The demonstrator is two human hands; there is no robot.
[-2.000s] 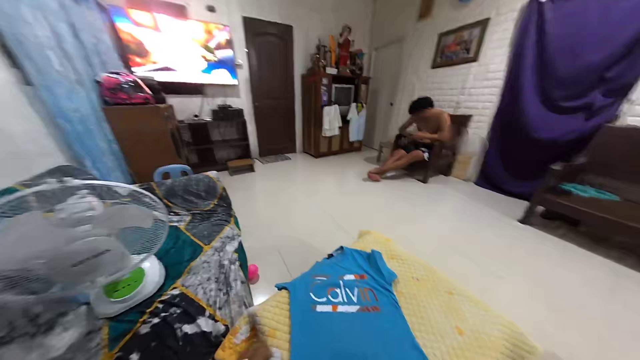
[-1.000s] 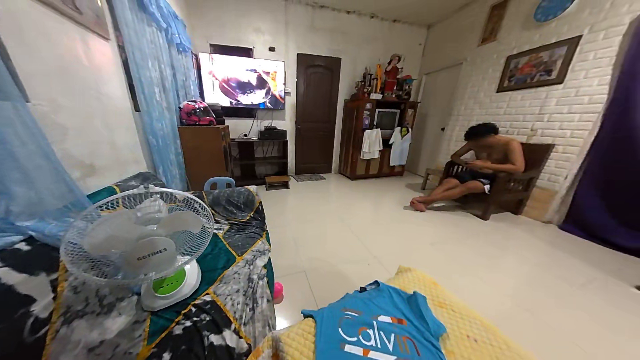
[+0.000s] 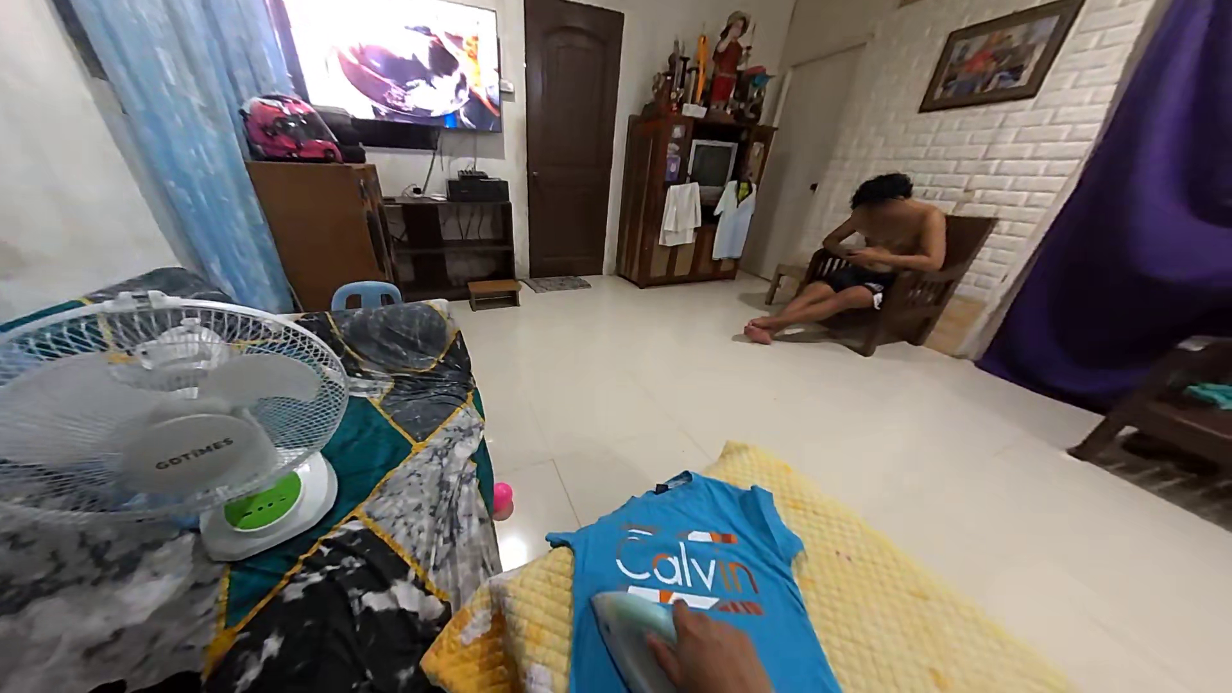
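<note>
A blue T-shirt (image 3: 703, 539) with printed lettering lies spread out on a yellow quilted pad (image 3: 847, 568). At the lower edge of the view, my right hand (image 3: 717, 654) grips a pale green clothes iron (image 3: 630, 630), which is over the lower left part of the shirt's print. The iron's tip points up and to the left; its handle is mostly hidden by my fingers. My left hand is out of view.
A white table fan (image 3: 197, 452) stands on a patterned cover (image 3: 414, 481) at the left. A pink ball-like object (image 3: 502, 500) is beside it. Farther off, a person (image 3: 881, 245) sits in a wooden armchair (image 3: 953, 260); a blue plastic stool (image 3: 366, 294) stands back left.
My right hand has come into view at the bottom with the iron, over the shirt. The view has shifted between frames. The seated person remains in the chair.
</note>
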